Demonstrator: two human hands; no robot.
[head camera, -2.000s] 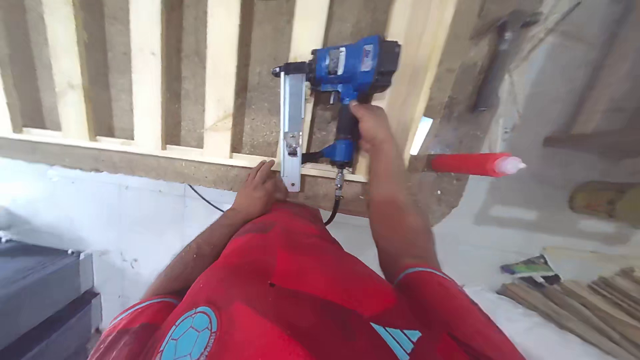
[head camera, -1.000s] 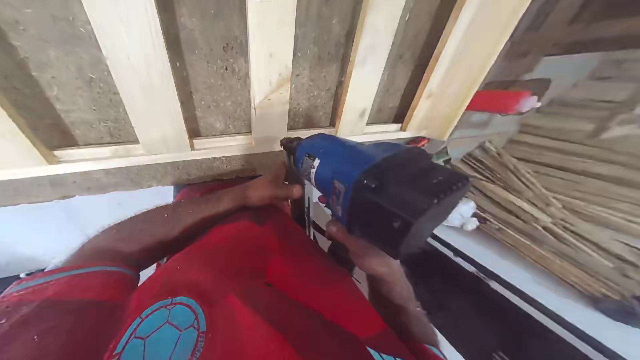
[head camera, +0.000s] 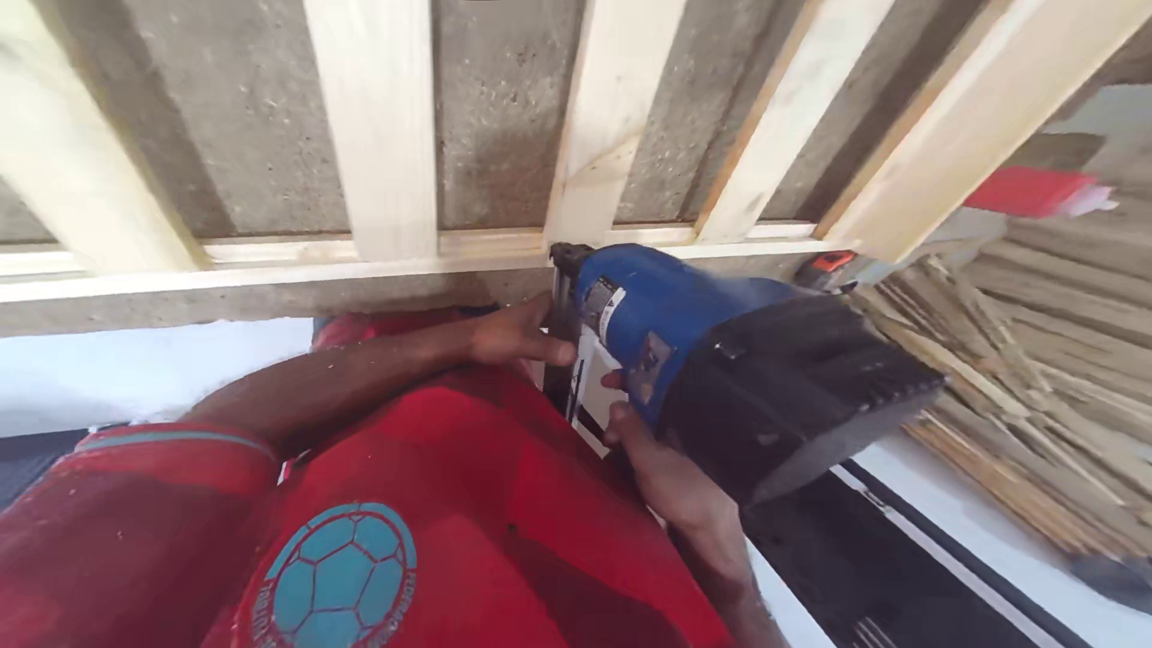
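Observation:
A blue and black pneumatic nail gun (head camera: 684, 324) lies on its side between my body and a frame of pale wooden slats (head camera: 387, 135). Its nose is against the frame's near rail (head camera: 315, 273), by the foot of one slat. My right hand (head camera: 670, 468) grips the tool around its handle, which is mostly hidden behind the body. With its fingers around the magazine close to the nose, my left hand (head camera: 522, 333) steadies the tool from the left.
The frame rests on a worn, speckled board (head camera: 513, 99). An orange and black tape measure (head camera: 828, 265) is at the frame's right corner, with a red cylindrical thing (head camera: 1030, 191) beyond it. Bundled thin wooden strips (head camera: 1044, 360) lie on the right, below the work surface.
The nail gun, upright over the frame two seconds ago, has been lowered and turned toward my body, its nose now at the near rail. My left hand has gone from the rail to the magazine.

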